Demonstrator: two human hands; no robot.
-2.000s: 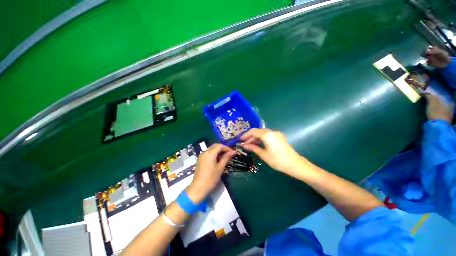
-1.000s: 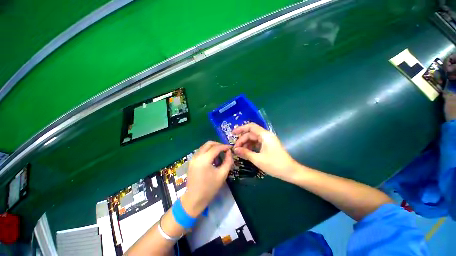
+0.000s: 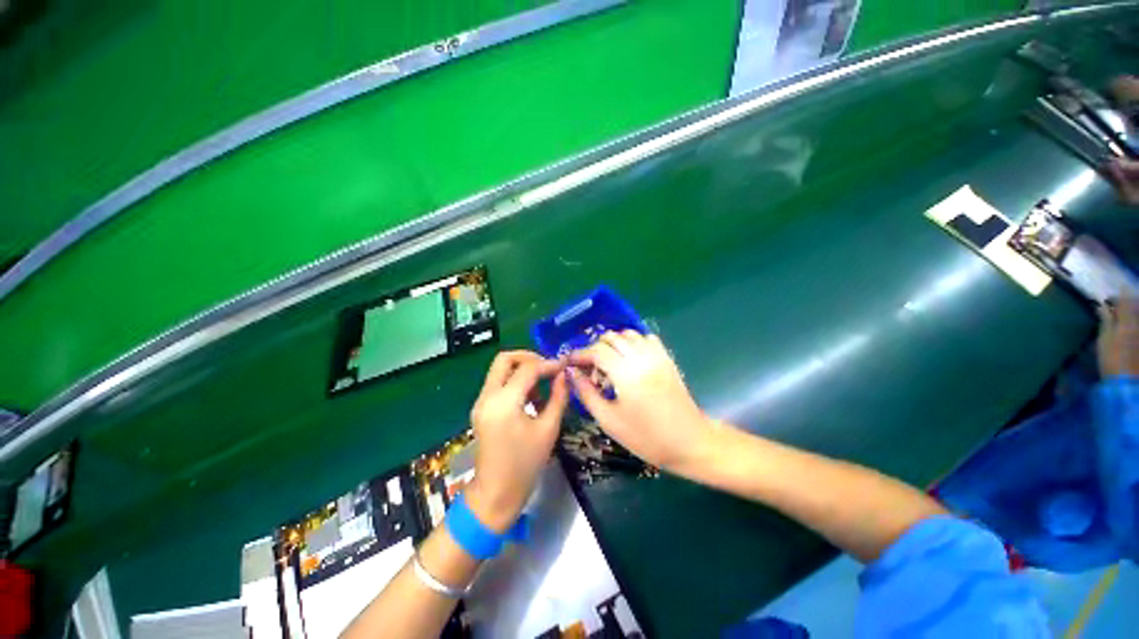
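Note:
My left hand (image 3: 510, 418), with a blue strap and a pale bracelet on its wrist, and my right hand (image 3: 637, 397) meet fingertip to fingertip over the front edge of the blue parts bin (image 3: 587, 315). Both pinch a tiny part between them; it is too small to tell what it is. My right hand hides much of the bin. A loose pile of thin dark wired parts (image 3: 600, 452) lies just below my right hand. Two tablet assemblies lie side by side nearer me, one (image 3: 550, 568) partly under my left forearm, the other (image 3: 356, 568) left of it.
Another tablet with a pale green film (image 3: 406, 335) lies behind, near the metal rail (image 3: 525, 200). White sheets (image 3: 187, 624) and a red bin (image 3: 14, 599) are at the left, with one more tablet (image 3: 41, 499). At right, another person's hand (image 3: 1119, 335) is by a pale yellow-edged panel (image 3: 993, 237).
The view has tilted and shifted, so the bench things appear lower. My hands stay together, now covering more of the bin. The other person's hands have moved at the right.

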